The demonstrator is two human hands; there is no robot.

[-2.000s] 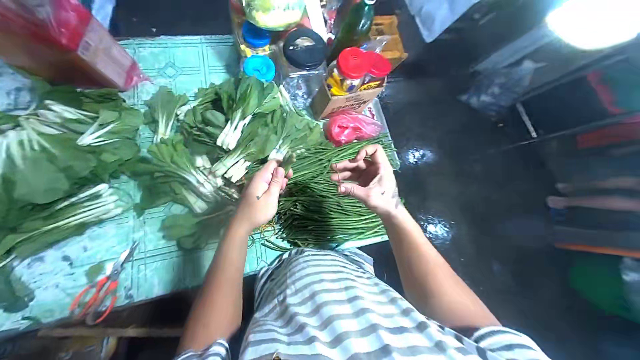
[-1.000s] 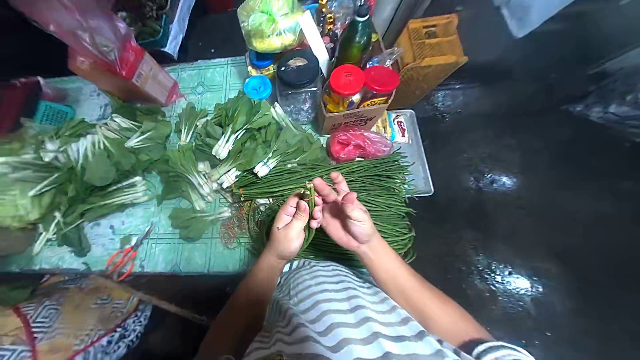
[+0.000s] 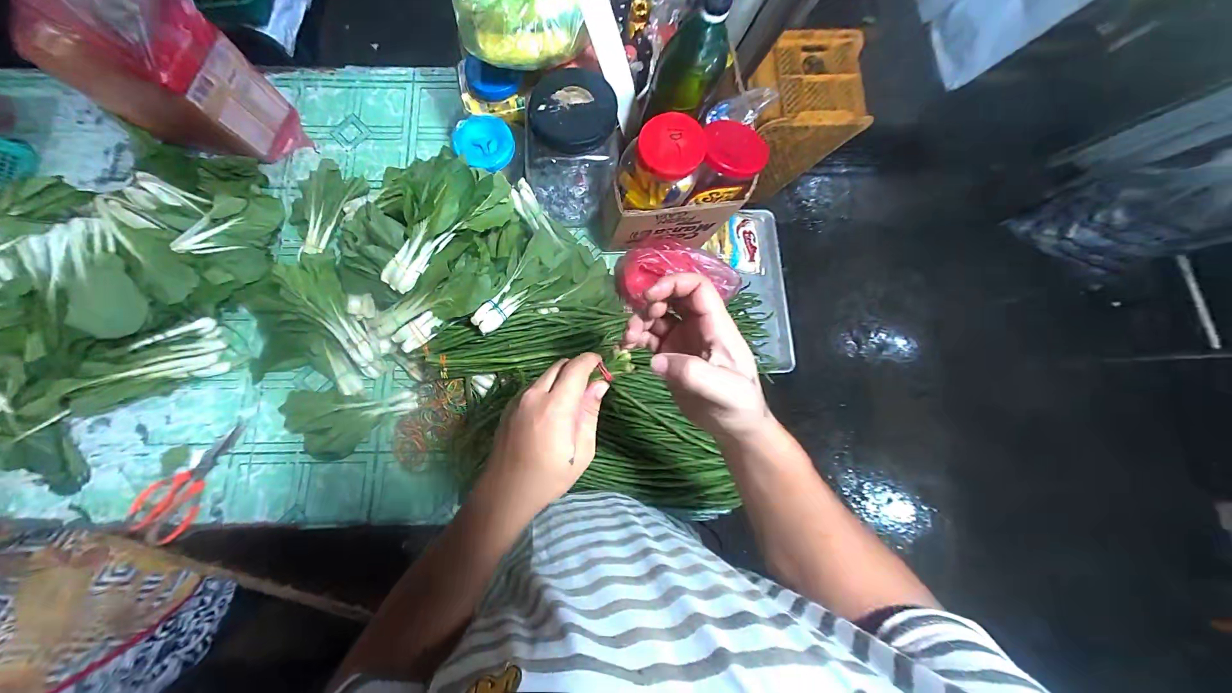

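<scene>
My left hand [image 3: 553, 419] lies over the pile of long green beans [image 3: 664, 452], thumb and fingers closed on the end of a bean bundle beside a red rubber band [image 3: 603, 371]. Just right of it, my right hand [image 3: 707, 361] is raised with its fingers curled and apart, palm turned inward, and nothing plain to see in it. Loose rubber bands [image 3: 431, 423] lie on the table left of the beans. Banded bunches of leafy greens with white stems [image 3: 409, 265] spread over the table's middle, and more leafy greens [image 3: 96, 289] lie at the left.
Orange-handled scissors [image 3: 173, 500] lie near the table's front edge. Behind the beans stand red-lidded jars [image 3: 671, 149] in a carton, a black-lidded jar [image 3: 573, 115], a green bottle [image 3: 688, 63] and a pink plastic bag [image 3: 674, 269]. A yellow crate [image 3: 808, 87] stands beyond the table.
My two hands, apart two seconds ago, came together over the beans one second ago. Now the right hand is raised slightly away from the left, and a red band shows at the left fingertips.
</scene>
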